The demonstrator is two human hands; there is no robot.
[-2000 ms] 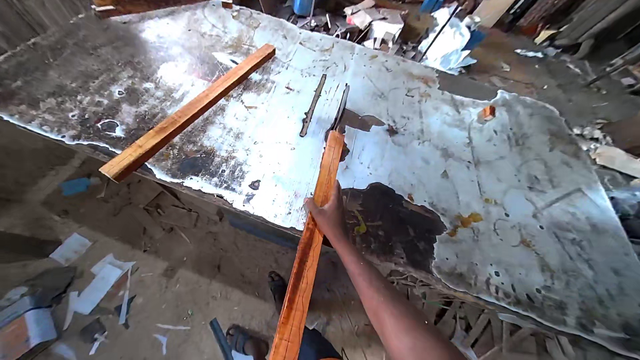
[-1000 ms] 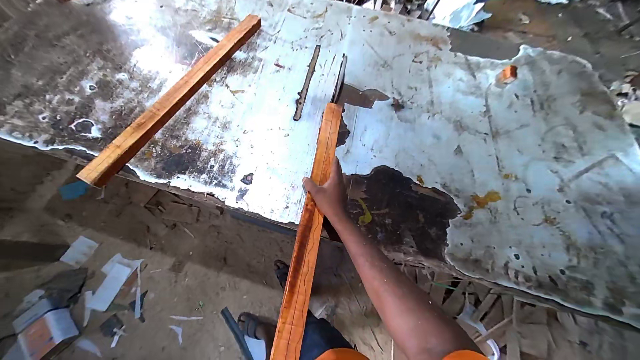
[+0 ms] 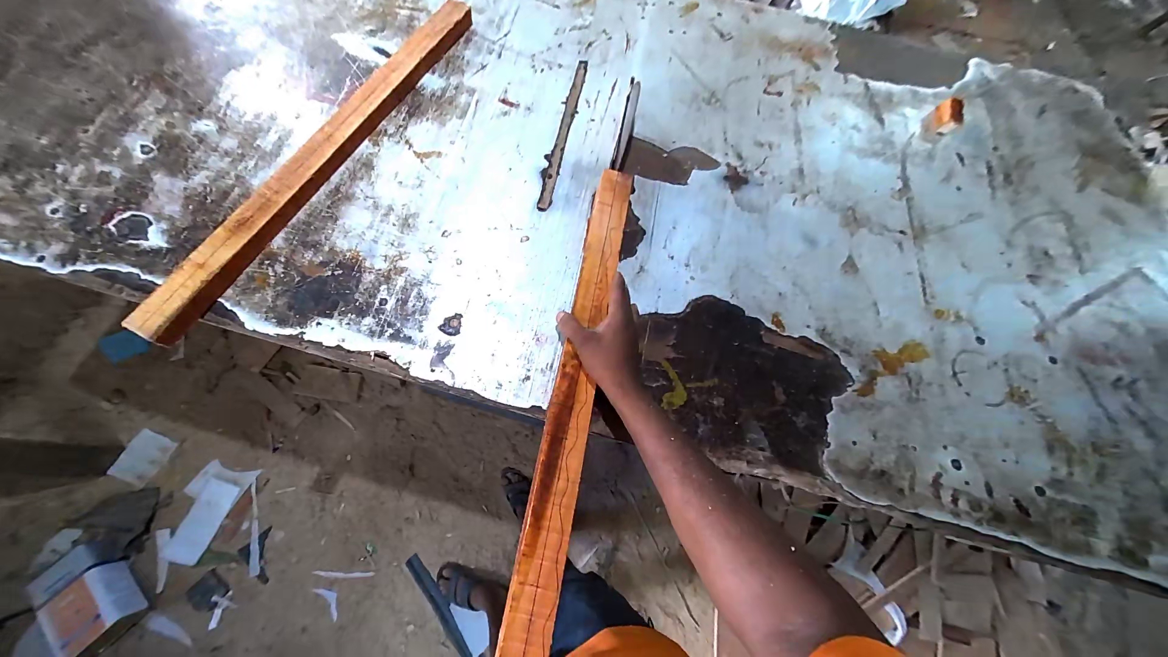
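Note:
My right hand [image 3: 607, 338] grips a long, squared strip of reddish-brown wood [image 3: 557, 456], with the thumb on its left side. The strip lies over the front edge of a worn, metal-covered table [image 3: 748, 237] and runs down toward my body. Its far end meets a thin upright blade [image 3: 627, 128], seen nearly edge-on, that stands in the tabletop. Wavy dark lines run along the strip's upper face. A second wooden strip [image 3: 301, 173] rests slantwise at the left, its near end at the table edge. My left hand is out of view.
A narrow slot [image 3: 562, 137] lies left of the blade. A small wood block [image 3: 948, 113] sits at the far right. The sheet metal has ragged edges and a dark torn patch [image 3: 748, 383]. Paper scraps [image 3: 212, 511], a box [image 3: 87, 598] and wood offcuts [image 3: 944, 566] lie below the table.
The view has tilted down and come closer. My right hand keeps its grip on the strip, and the second strip stays where it lay on the table.

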